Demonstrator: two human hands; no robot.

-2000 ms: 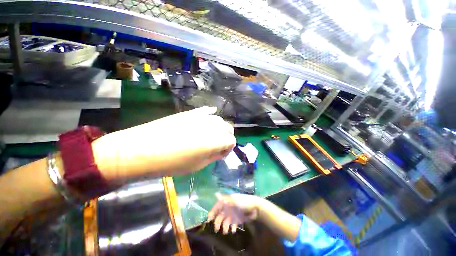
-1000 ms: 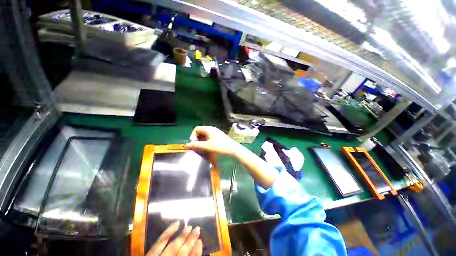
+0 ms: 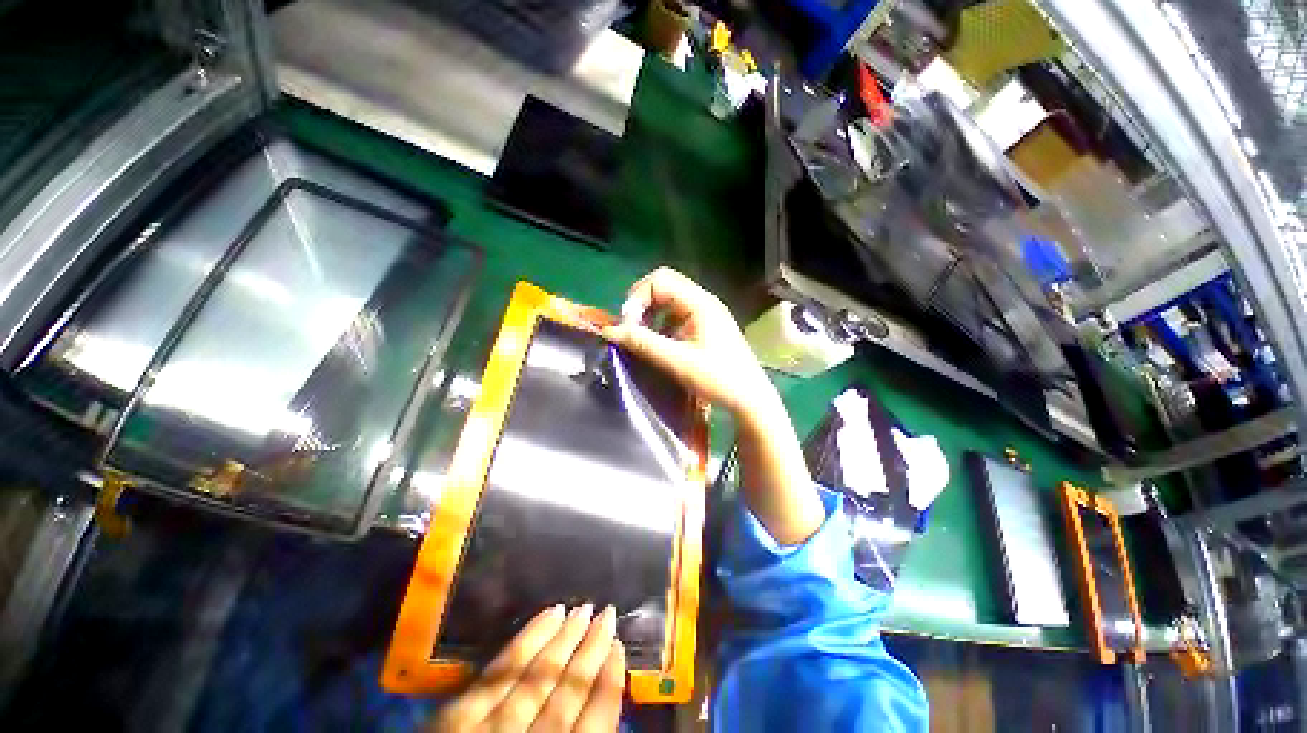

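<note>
The orange jig (image 3: 466,494) lies in front of me, tilted in view, with a glossy black display panel (image 3: 559,530) inside it. My right hand (image 3: 667,327) is at the jig's upper right corner, thumb and finger pinched on the corner of a clear film (image 3: 645,408). The film's bright curved edge runs down from the fingertips over the panel. My left hand (image 3: 552,680) lies with its fingers flat on the panel's lower end; the picture's bottom edge cuts it off.
Clear black-edged sheets (image 3: 265,351) lie left. A black flat unit (image 3: 556,169) lies behind. White bottles (image 3: 798,340), white wipes (image 3: 863,447), a pale-faced panel (image 3: 1021,541) and a second orange jig (image 3: 1101,573) are right. Dark film (image 3: 932,272) is piled on a tray behind.
The view has tilted and turned. The right hand stays at the jig's top corner, where a bright lifted film edge now shows. The left fingers remain on the panel's lower end.
</note>
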